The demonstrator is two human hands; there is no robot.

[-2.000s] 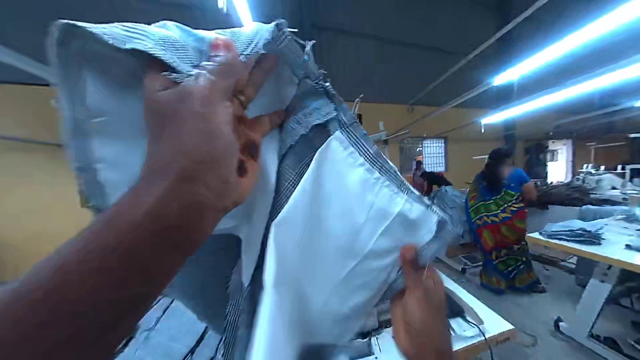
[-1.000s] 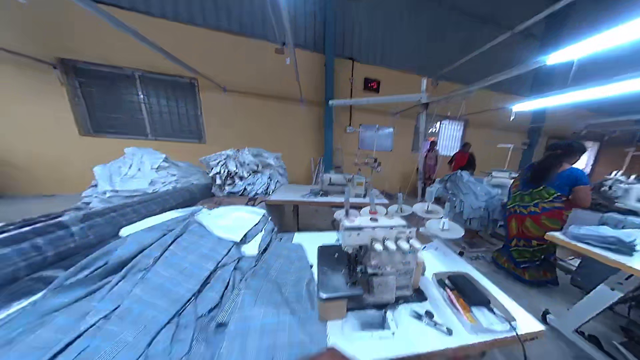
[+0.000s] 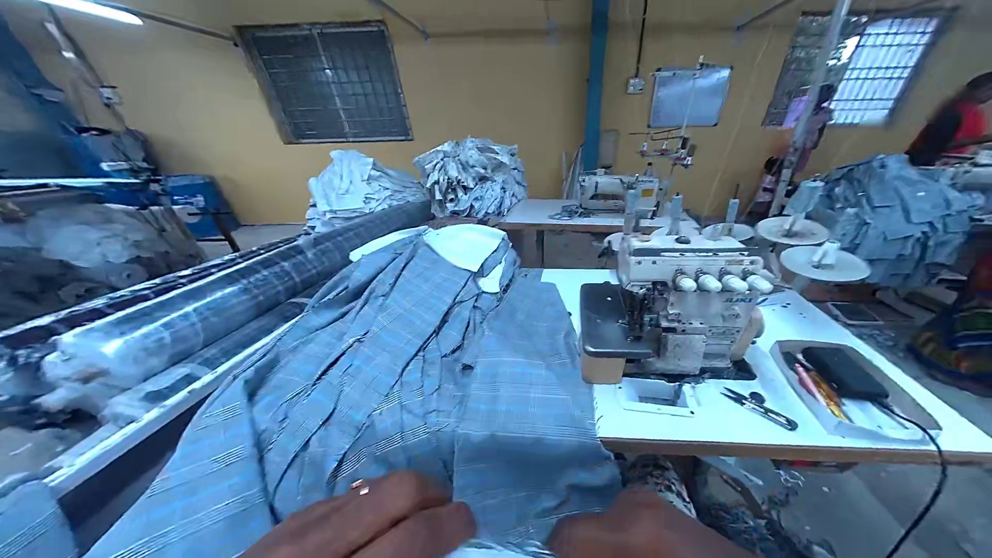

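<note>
A pile of blue-grey checked fabric pieces [image 3: 387, 372] with white patches at its far end lies left of a Juki overlock sewing machine [image 3: 686, 302]. At the bottom edge, my left hand [image 3: 380, 515], with a ring on one finger, grips the near edge of a checked piece [image 3: 527, 465]. My right hand [image 3: 643, 527] is at the same edge, a little to the right, its fingers closed on the cloth. Both hands are partly cut off by the frame. Thread snips [image 3: 759, 408] lie on the white machine table [image 3: 868, 349].
A tray [image 3: 914, 403] with pens and a black corded item sits at the table's right. Plastic-wrapped fabric rolls [image 3: 209, 310] lie at left. Behind stand another sewing machine [image 3: 620, 191] and cloth heaps [image 3: 473, 178]. A person [image 3: 953, 120] is at far right.
The cloth that was held up before the camera two seconds ago is no longer raised. Both hands are now low at the near edge of a checked piece. The view has swung left.
</note>
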